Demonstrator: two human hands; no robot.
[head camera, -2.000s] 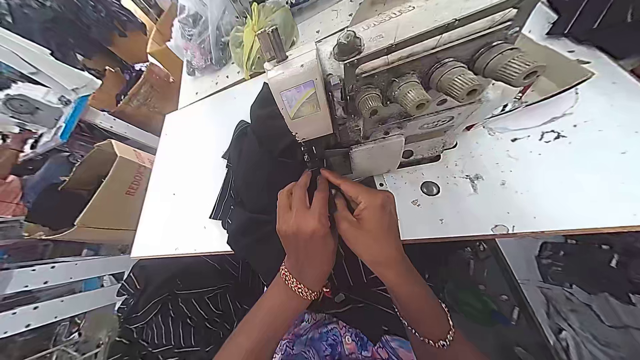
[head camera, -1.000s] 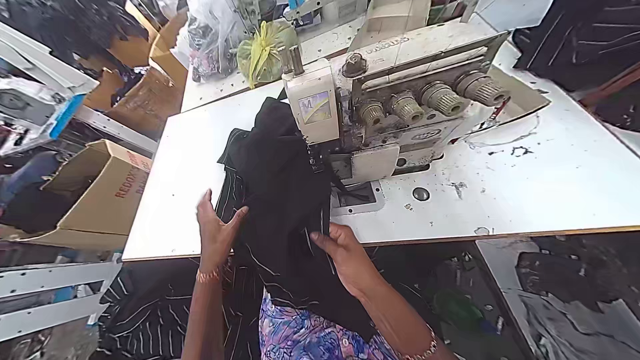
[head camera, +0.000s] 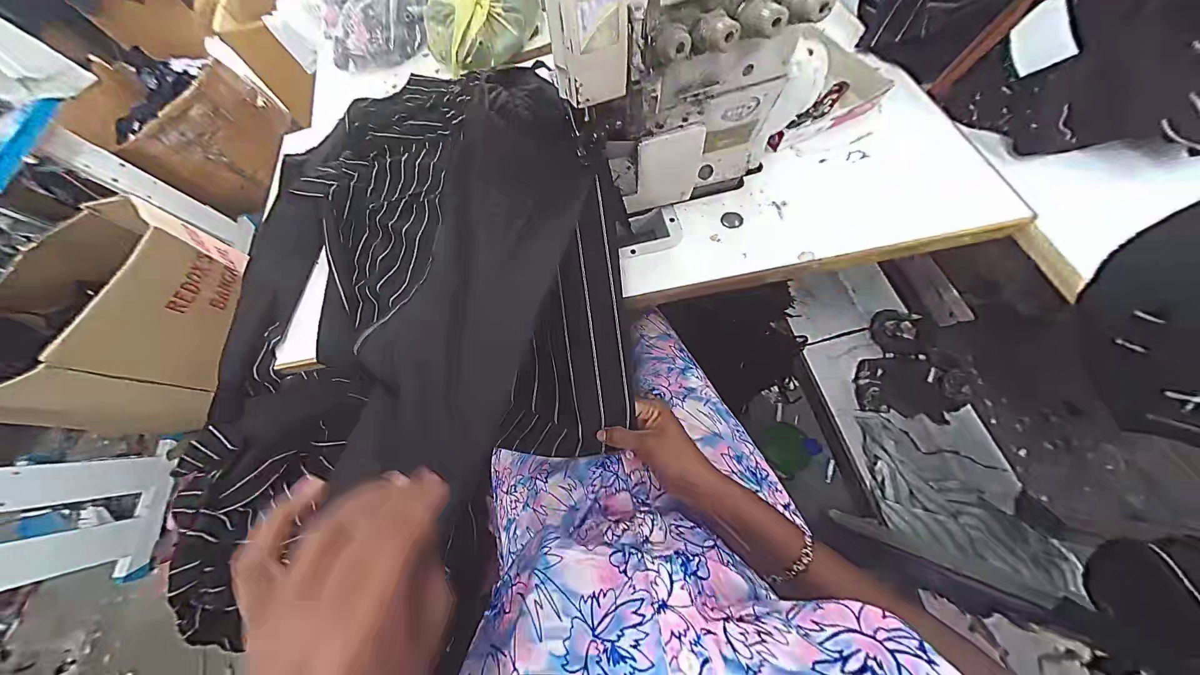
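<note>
A black garment with white pinstripes (head camera: 403, 197) lies over the table's left part and hangs over its front edge, its right side at the needle area of an overlock sewing machine (head camera: 656, 103). My right hand (head camera: 656, 436) pinches the lower corner of the striped panel between thumb and fingers, just above the floral cloth on my lap. My left hand (head camera: 347, 562) is blurred, low in front of the hanging black fabric. Its fingers are bent at the cloth; whether they grip it I cannot tell.
The white tabletop (head camera: 900, 178) extends right of the machine. Cardboard boxes (head camera: 141, 328) stand at the left, near a white metal frame (head camera: 84, 506). Plastic bags (head camera: 478, 33) rest behind the garment. More dark striped cloth (head camera: 1106, 84) lies at the upper right. Below the table are a pedal and motor parts.
Both hands have moved from beside the needle down toward my lap. The garment, bunched before, is now spread out and hangs lower. The view has shifted noticeably.
</note>
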